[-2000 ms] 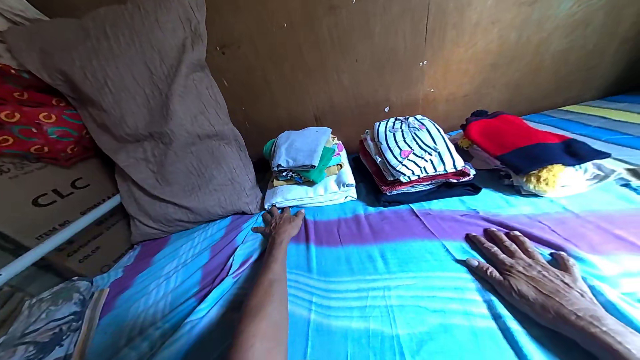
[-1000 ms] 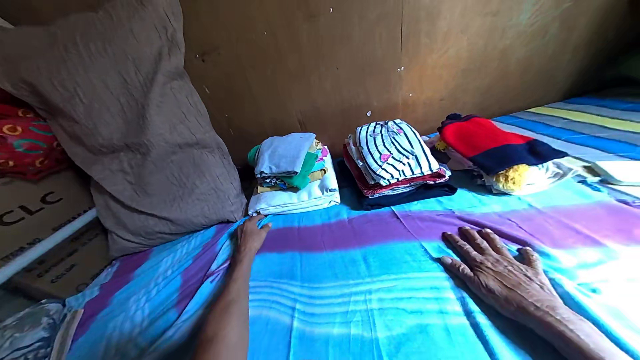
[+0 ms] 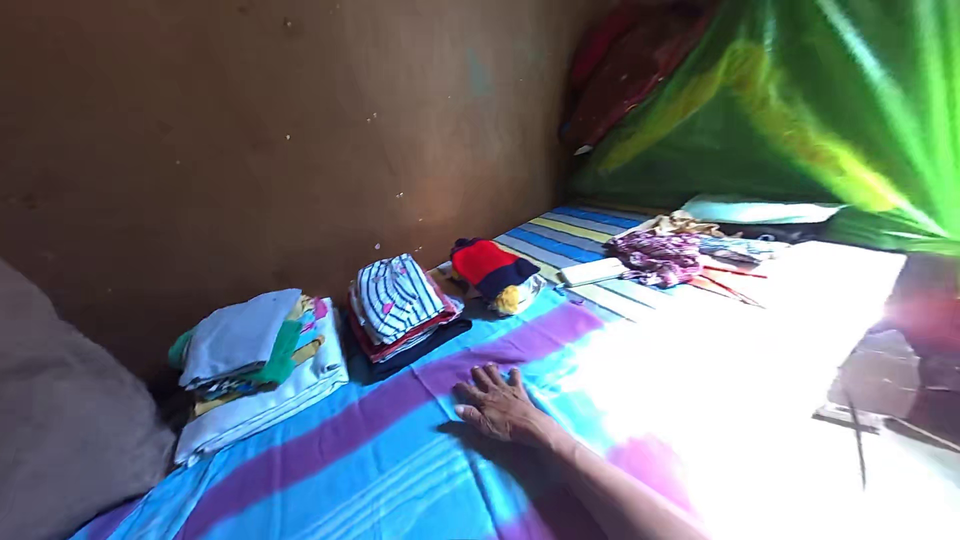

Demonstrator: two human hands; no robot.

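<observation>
My right hand (image 3: 499, 405) rests palm down, fingers spread, on the blue and purple bed sheet (image 3: 360, 457), holding nothing. My left hand is out of view. Nearest to the right hand is a stack of folded clothes topped by a white, black-striped garment (image 3: 397, 298), with dark cloth at its base. Left of it stands another pile, a grey folded cloth (image 3: 241, 337) over green and patterned cloths, on folded white fabric (image 3: 270, 411). Farther along the wall lies a red and navy garment (image 3: 491, 268) with a yellow fluffy piece (image 3: 508, 300) below it.
A grey-brown pillow (image 3: 67, 420) fills the lower left. Behind the clothes rises a brown wall (image 3: 300, 150). At the far right lie a white box-like object (image 3: 594, 271), crumpled purple cloth (image 3: 660, 255) and a striped mat (image 3: 570, 229), below green hanging fabric (image 3: 810, 112). Strong glare covers the sheet's right side.
The view has swung right, showing the far end of the bed and the green fabric. My left hand, earlier on the sheet by the left pile, is out of view.
</observation>
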